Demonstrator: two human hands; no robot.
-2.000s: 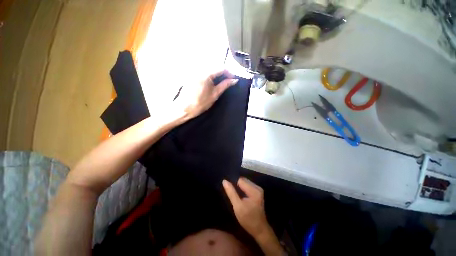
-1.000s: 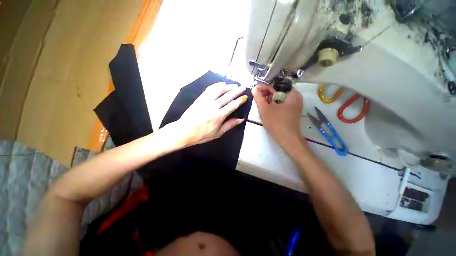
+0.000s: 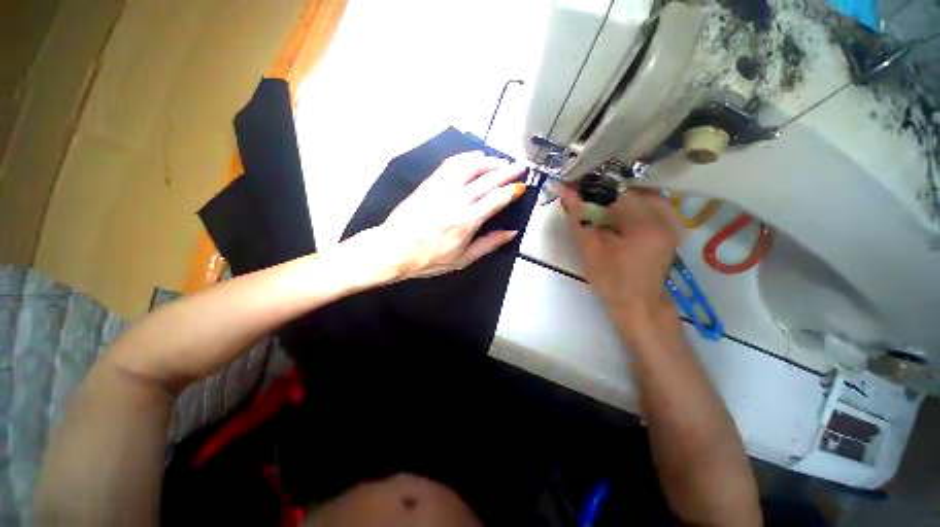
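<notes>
The black cloth [image 3: 412, 319] lies on the white machine bed and hangs over the wearer's lap. Its upper right corner is under the presser foot [image 3: 535, 175] of the white machine head [image 3: 660, 82]. My left hand [image 3: 443, 216] lies flat on the cloth just left of the foot, fingers slightly spread, holding nothing. My right hand [image 3: 627, 242] is right of the foot, beside the dark knob on the head, blurred, with its fingers bent; whether it holds anything cannot be told. Blue thread snips [image 3: 699, 306] lie on the bed, partly hidden behind my right hand.
A red-orange loop [image 3: 738, 245] and a yellow loop [image 3: 696, 212] lie on the bed under the machine arm. Brown cardboard [image 3: 155, 134] with orange tape is at the left, with quilted covering [image 3: 52, 381] below it. A black cloth part [image 3: 270, 165] overlaps the tape.
My right hand has come up from the cloth's lower edge to beside the foot, then moved slightly right, covering the snips' blades. My left hand has flattened on the cloth. The camera view has shifted.
</notes>
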